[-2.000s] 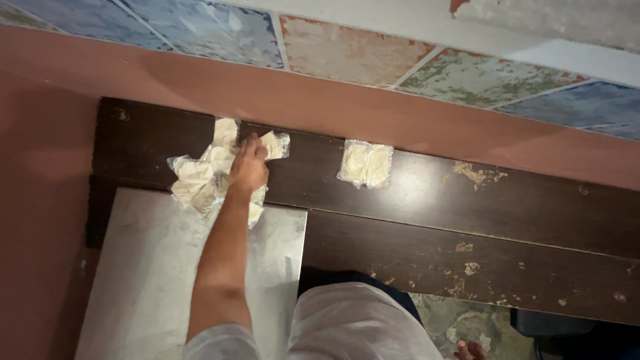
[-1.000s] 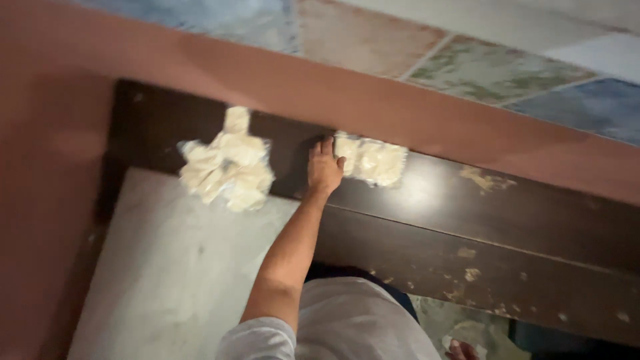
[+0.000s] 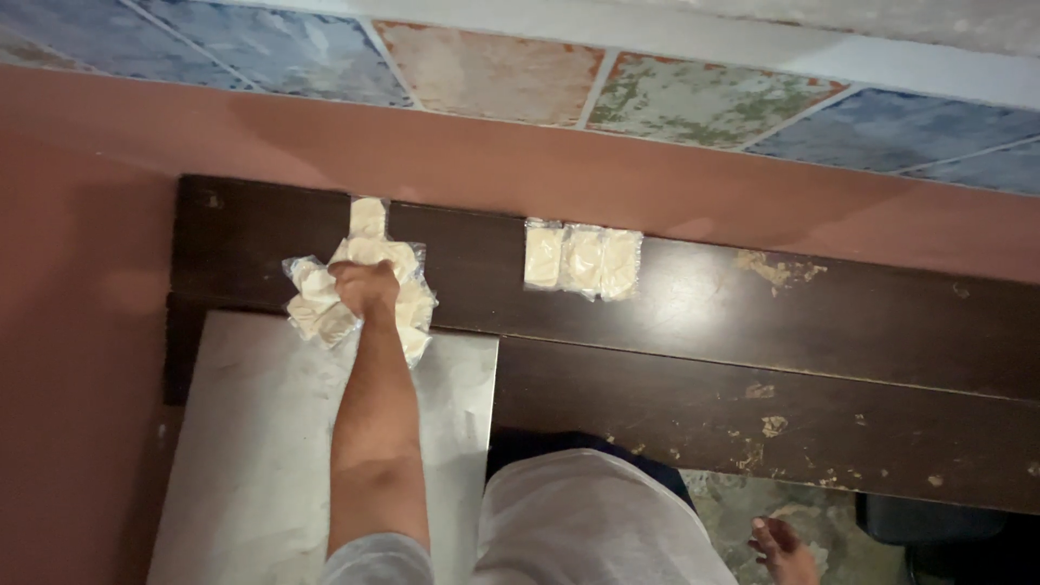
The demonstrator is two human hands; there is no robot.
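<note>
My left hand [image 3: 367,286] is over a loose pile of clear plastic packets with flat cream-coloured contents [image 3: 413,302]. Its fingers are curled against a packet at the pile's left side; whether they grip it is hidden. The pile lies partly on the dark wooden boards and partly over the top edge of a grey metal sheet [image 3: 244,455]. One packet [image 3: 369,218] points up towards the wall. To the right, three similar packets [image 3: 582,258] lie side by side in a row. My right hand [image 3: 782,552] hangs low at the right, fingers loosely bent, holding nothing.
The dark wooden boards [image 3: 861,325] run along a reddish wall [image 3: 455,166] with a band of coloured tiles [image 3: 496,69]. Worn patches mark the boards at the right. A black object [image 3: 930,520] stands below their front edge.
My left hand has moved left from the row back to the pile. The row showed two packets two seconds ago and shows three now. My right hand stays low at the right.
</note>
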